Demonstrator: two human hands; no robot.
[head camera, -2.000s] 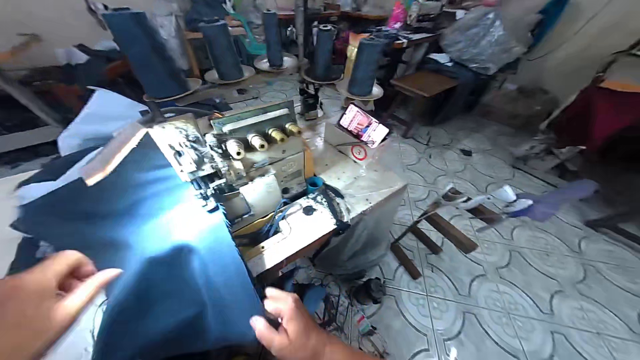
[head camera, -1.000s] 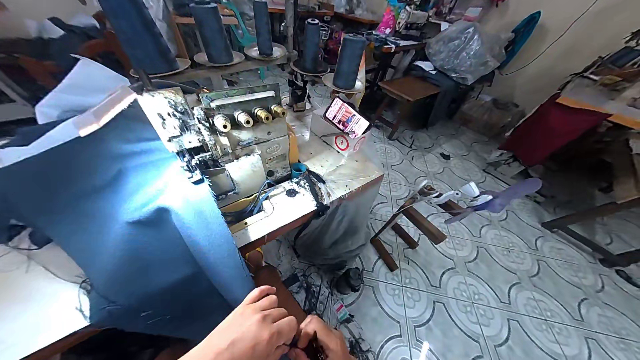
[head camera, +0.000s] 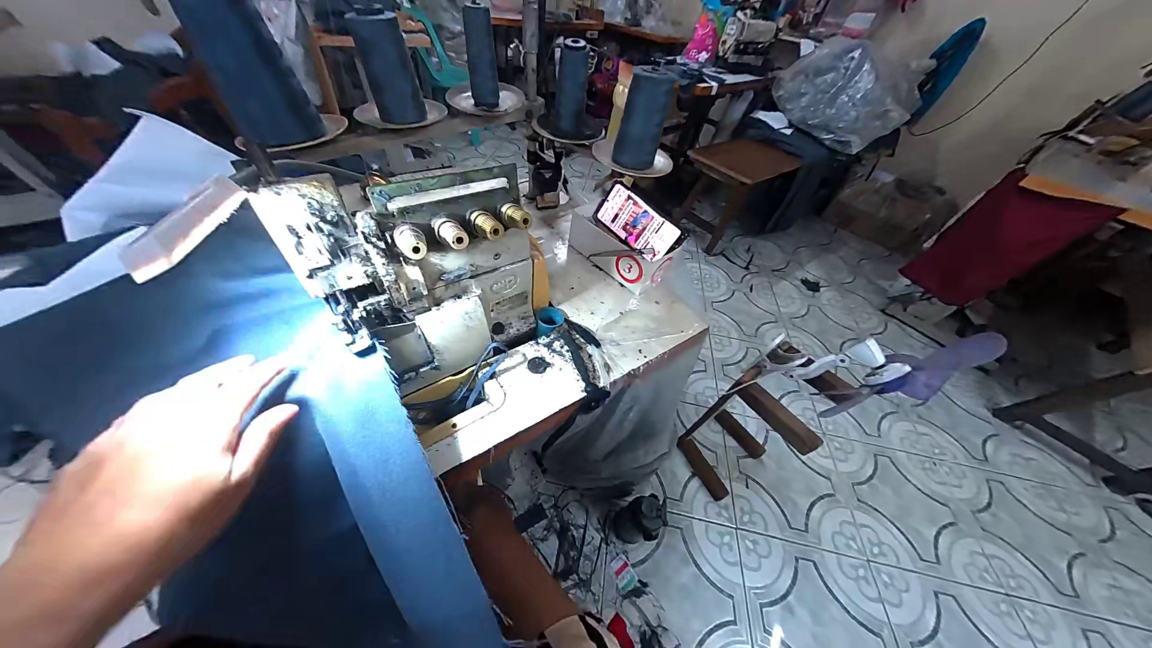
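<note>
Dark blue fabric (head camera: 261, 531) lies across the work surface and drapes down over its front edge. Its right side, with a frayed edge, runs up to the needle and presser foot area (head camera: 360, 337) of an overlock sewing machine (head camera: 468, 288). A lamp lights that spot brightly. My left hand (head camera: 171, 459) rests on the fabric just left of and in front of the presser foot, fingers extended and thumb apart, not visibly gripping it. My right hand is out of view. Four tension dials (head camera: 468, 227) line the machine's front.
Large blue thread cones (head camera: 387, 67) stand behind the machine. A phone (head camera: 637, 220) leans on a box at the table's right. A teal cup (head camera: 550, 320) sits beside the machine. To the right are a fan (head camera: 900, 369), a wooden stool (head camera: 745, 162) and red cloth (head camera: 1008, 238).
My hands were together at the fabric's lower edge one second ago. The left is now up on the fabric near the presser foot; the right has left the view.
</note>
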